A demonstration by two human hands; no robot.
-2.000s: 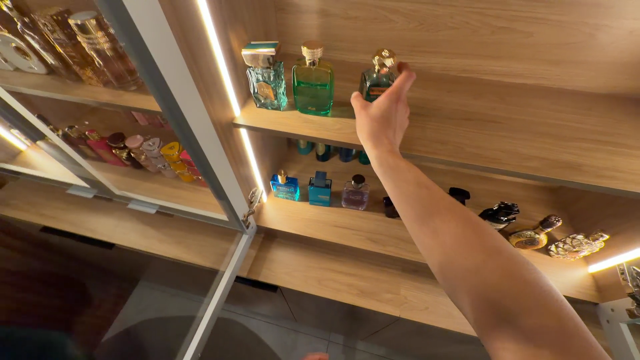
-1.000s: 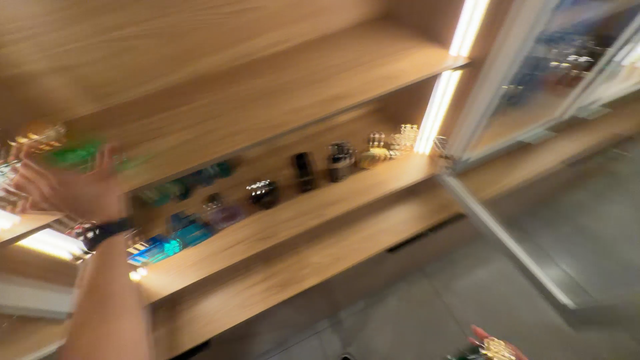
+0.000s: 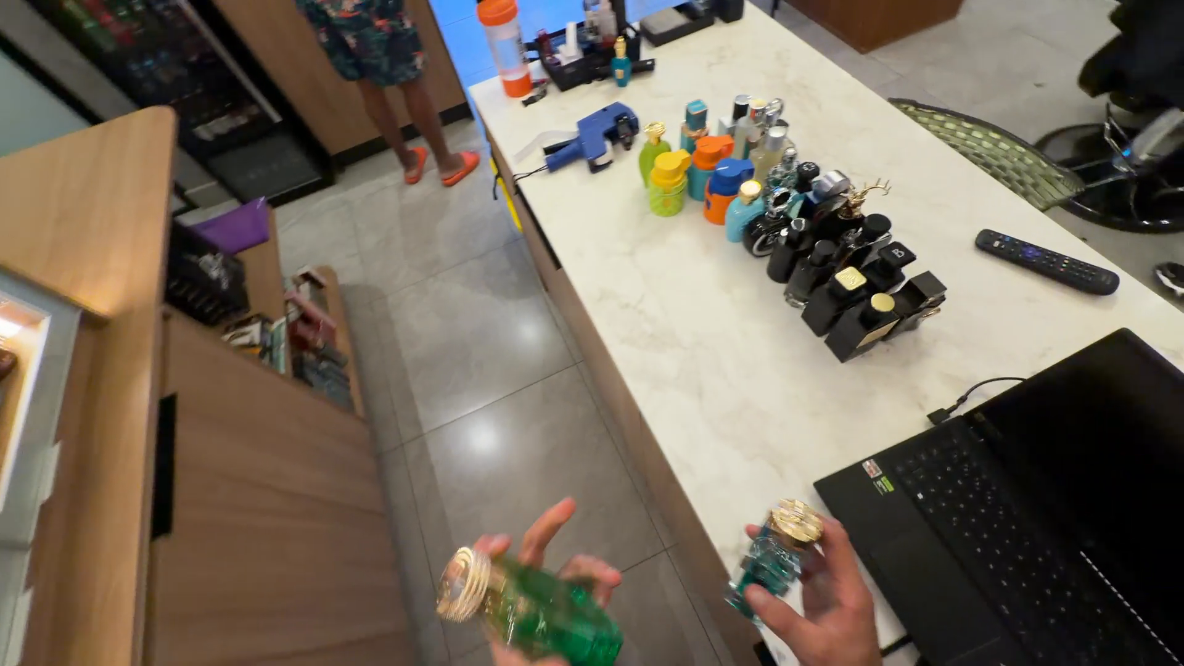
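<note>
My left hand (image 3: 546, 564) holds a green glass perfume bottle (image 3: 555, 615) with a gold cap, tilted to the left and somewhat blurred. In my right hand (image 3: 819, 601) is a teal glass perfume bottle (image 3: 770, 562) with a textured gold cap, over the near edge of the marble-look counter (image 3: 629, 305). A close group of perfume bottles stands on that counter, among them a black bottle with a gold cap (image 3: 862, 328), a light-blue one (image 3: 743, 215), a yellow-capped one (image 3: 668, 185) and an orange one with a blue cap (image 3: 726, 192).
An open laptop (image 3: 962, 518) lies beside my right hand. A remote control (image 3: 1045, 262), a blue handheld device (image 3: 594, 137) and an orange-lidded bottle (image 3: 505, 51) are on the counter. Wooden cabinets (image 3: 268, 499) line the left side. A person (image 3: 393, 83) stands beyond the aisle.
The view has swung from the perfume shelves to the counter. Two seconds ago the green bottle stood on the shelf and a hand gripped a gold-capped bottle beside it; now each hand holds a bottle.
</note>
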